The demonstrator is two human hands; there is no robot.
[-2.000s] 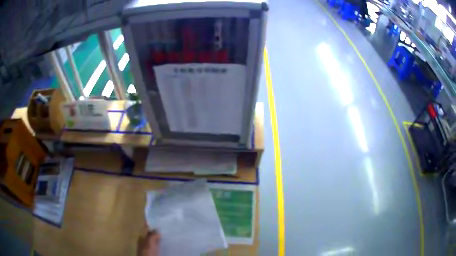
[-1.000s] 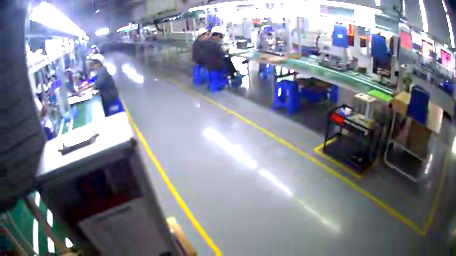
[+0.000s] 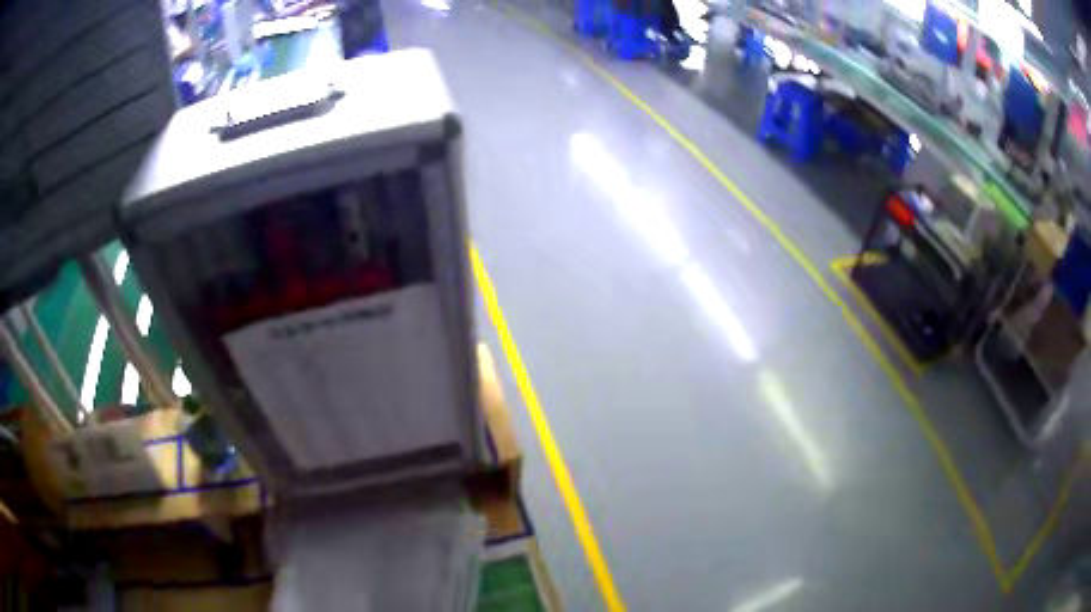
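Blurred white paper [image 3: 377,556] shows at the bottom edge, below the display frame and over the desk. The green printed sheet [image 3: 509,586] shows in part to its right, cut off by the bottom edge. The grey metal display frame [image 3: 464,299] stands on the desk, slightly tilted in view, with a posted white sheet [image 3: 359,377] behind its glass. Neither of my hands is in the picture, so whether one holds the paper cannot be seen.
The wooden desk [image 3: 503,418] has blue tape lines. Grey floor with a yellow line [image 3: 538,418] runs along its right side. Farther right are a black cart [image 3: 903,281], blue stools [image 3: 792,117] and a long green-topped bench [image 3: 873,114]. A dark ridged surface fills the upper left.
The view has swung back down and left from the aisle; the display frame is larger in view and the white paper shows again at the bottom. People seen a second ago are mostly out of view.
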